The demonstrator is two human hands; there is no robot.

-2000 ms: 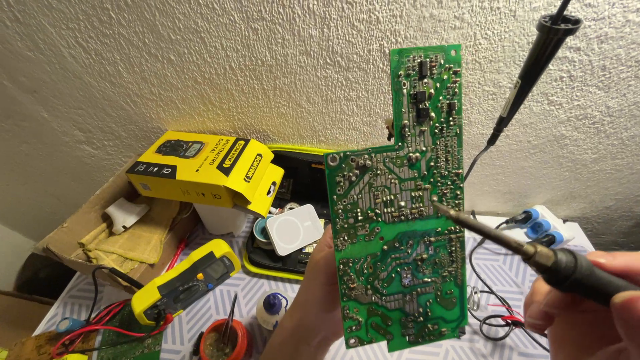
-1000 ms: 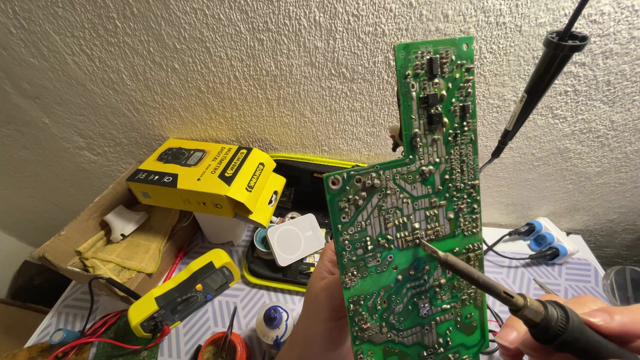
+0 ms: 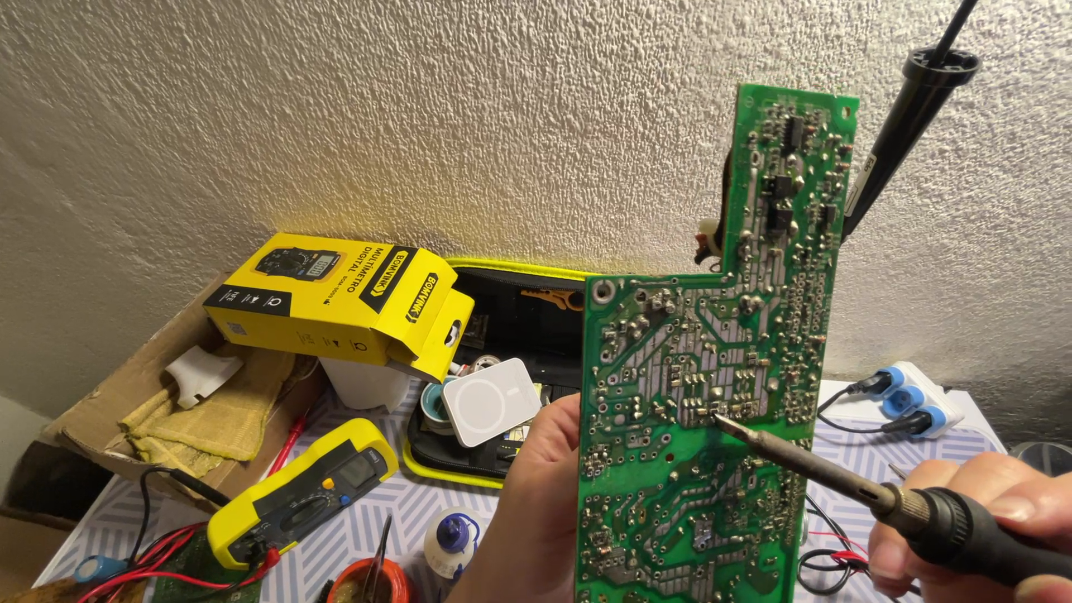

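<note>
A green printed circuit board (image 3: 703, 469), solder side facing me, stands upright in my left hand (image 3: 536, 502), which grips its left edge; the fingers behind the board are hidden. My right hand (image 3: 963, 519) is closed around the black handle of a soldering iron (image 3: 837, 490). The iron's tip meets the board, or nearly so, among small solder joints near the middle, just above a wide bare green band; contact is hard to tell. Behind the board's upper right is a black tubular tool (image 3: 904, 134) with a cable out of its top.
At left lie a yellow multimeter (image 3: 306, 494) with red and black leads, its yellow box (image 3: 335, 293) and a cardboard box (image 3: 126, 419) holding a cloth. A black case (image 3: 502, 268), white round-marked pad (image 3: 492, 402), bottle (image 3: 448, 540) and orange pot (image 3: 368, 582) stand behind. A power strip (image 3: 930, 402) is at right.
The soldering iron's tip has shifted over the board, from nearer its right edge two seconds ago to the middle area. Both hands keep their holds. The view has shifted slightly.
</note>
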